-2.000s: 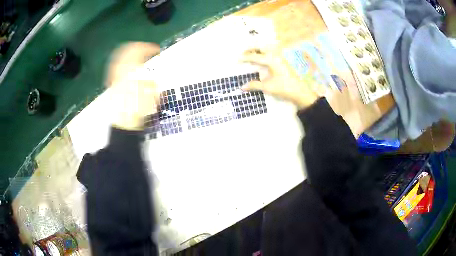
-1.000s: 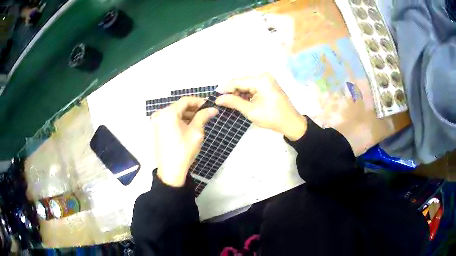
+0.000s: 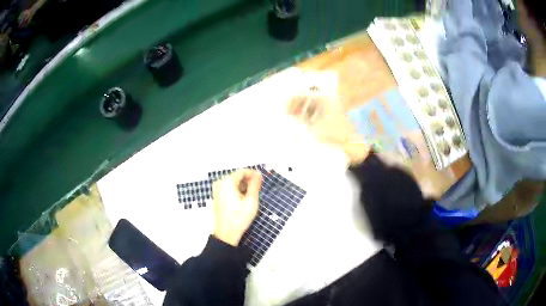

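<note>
A black pad sheet with pale grid lines (image 3: 279,206) lies tilted on the white work sheet (image 3: 326,239). Another gridded pad piece (image 3: 194,192) lies to its left, partly under my left hand. One tiny black piece (image 3: 290,169) lies loose near the sheet's upper edge. My left hand (image 3: 236,202) is at the upper left part of the pad sheet, fingers curled together; whether it pinches anything is hidden. My right hand (image 3: 320,119) is blurred above the white sheet, up and right of the pads; anything in its fingers cannot be made out.
A smartphone (image 3: 142,252) lies at lower left, near my left sleeve. Black cylindrical units (image 3: 163,64) stand on the green belt (image 3: 209,57) beyond the bench. At right are a neighbour's sheet of round parts (image 3: 422,89) and a person's grey-blue sleeve (image 3: 515,113).
My right hand has left the pad sheet's corner and moved up and right. My left hand stays by the pads. The view has shifted, and another black unit shows on the belt.
</note>
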